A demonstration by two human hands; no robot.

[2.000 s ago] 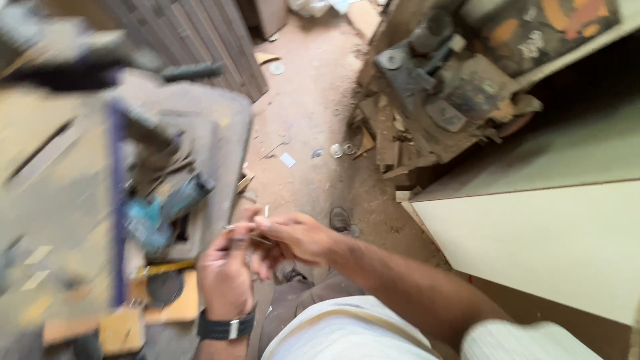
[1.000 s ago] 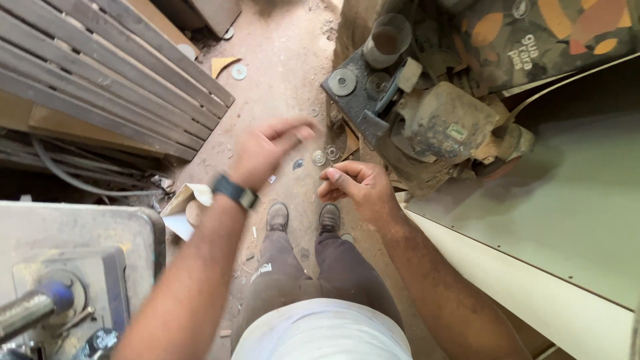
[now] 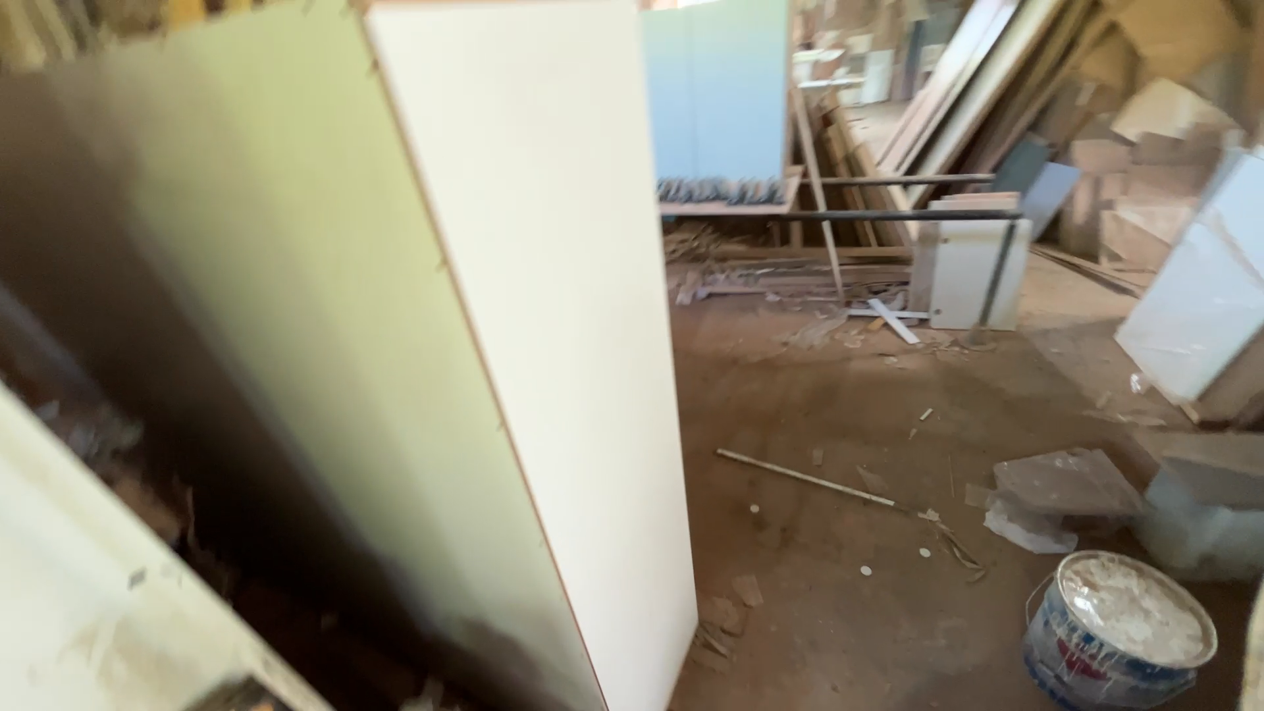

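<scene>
Neither my left hand nor my right hand is in view, so what they hold or touch is hidden. A tall white panel [image 3: 553, 326] stands upright near the middle, joined along a brown edge to a pale green panel [image 3: 306, 257] on its left. Small dark marks run along that seam. At the lower right a metal bucket [image 3: 1136, 612] with a pale, stained top stands on the floor. A thin pale strip [image 3: 805, 478] lies on the floor between panel and bucket.
Clear plastic sheeting [image 3: 1066, 484] lies behind the bucket. Boards [image 3: 968, 89] lean at the back right, near a white cabinet piece [image 3: 973, 272] and dark metal bars [image 3: 889, 214]. A whitish panel edge [image 3: 128, 583] crosses the lower left. Scraps litter the floor.
Both hands, seen in front of the body in the earlier frames, have left the view. The view has swung strongly to the white panel and the workshop floor.
</scene>
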